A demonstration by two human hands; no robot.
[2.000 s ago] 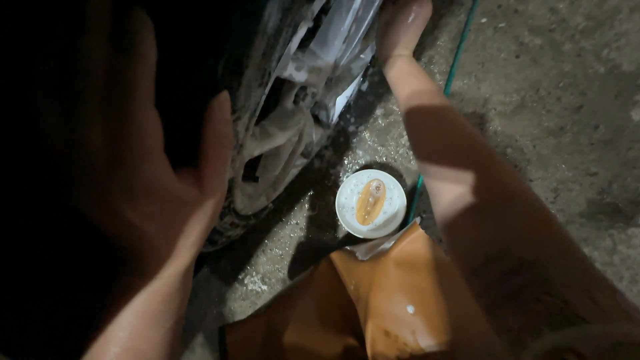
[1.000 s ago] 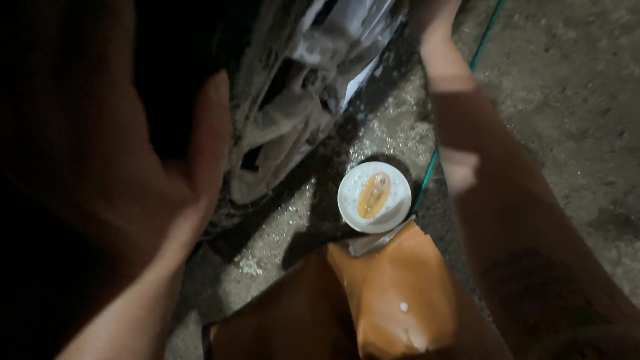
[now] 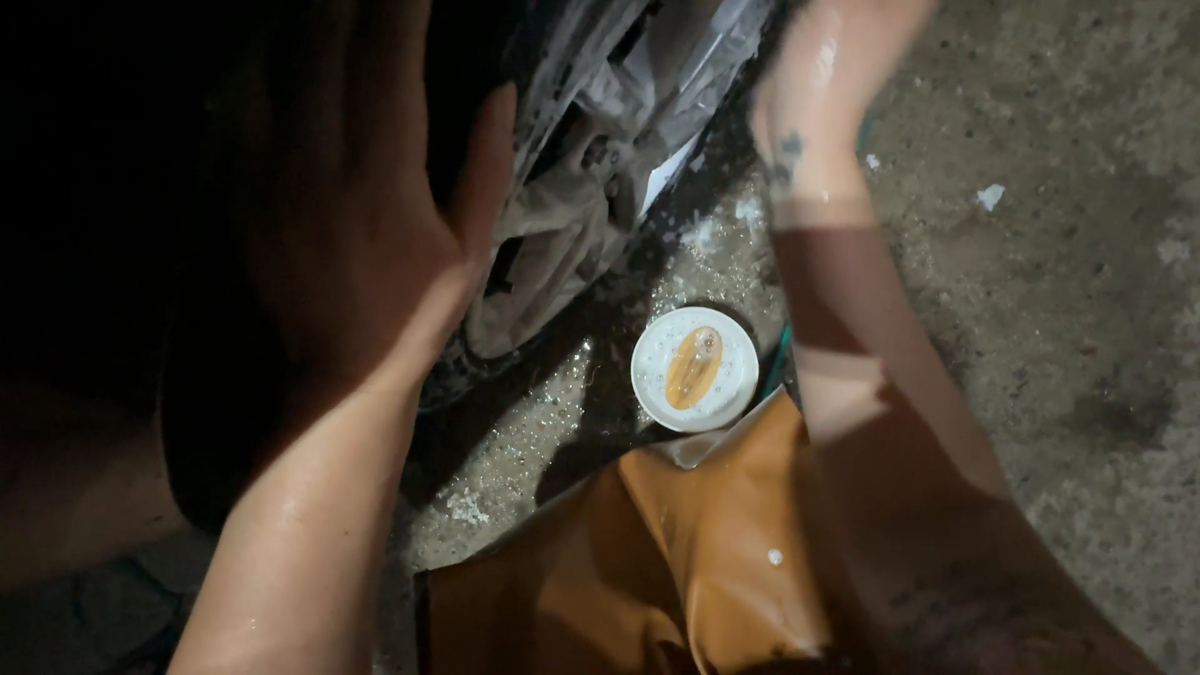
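Observation:
A car wheel [image 3: 562, 216] with a spoked rim, wet and soapy in places, stands at upper centre. In deep shadow left of it, my left hand [image 3: 375, 178] is raised with the thumb apart from the fingers; whether it rests on the dark tyre cannot be told. My right hand [image 3: 834, 75] is at the top, right of the rim, blurred, its fingers cut off by the frame's edge. What it holds, if anything, is hidden. A white round container [image 3: 647, 384] of sudsy liquid with an orange-brown oval in it is on the floor below the wheel.
Wet, rough concrete [image 3: 1059, 281] with flecks of foam lies at right. A thin green hose or cord [image 3: 776, 361] passes beside the container, partly behind my right arm. An orange-brown apron [image 3: 731, 562] covers my lap at the bottom.
My right hand has come lower in the view, so more of the hand and wrist shows at the top. My left hand keeps nearly the same pose. The container remains on the floor.

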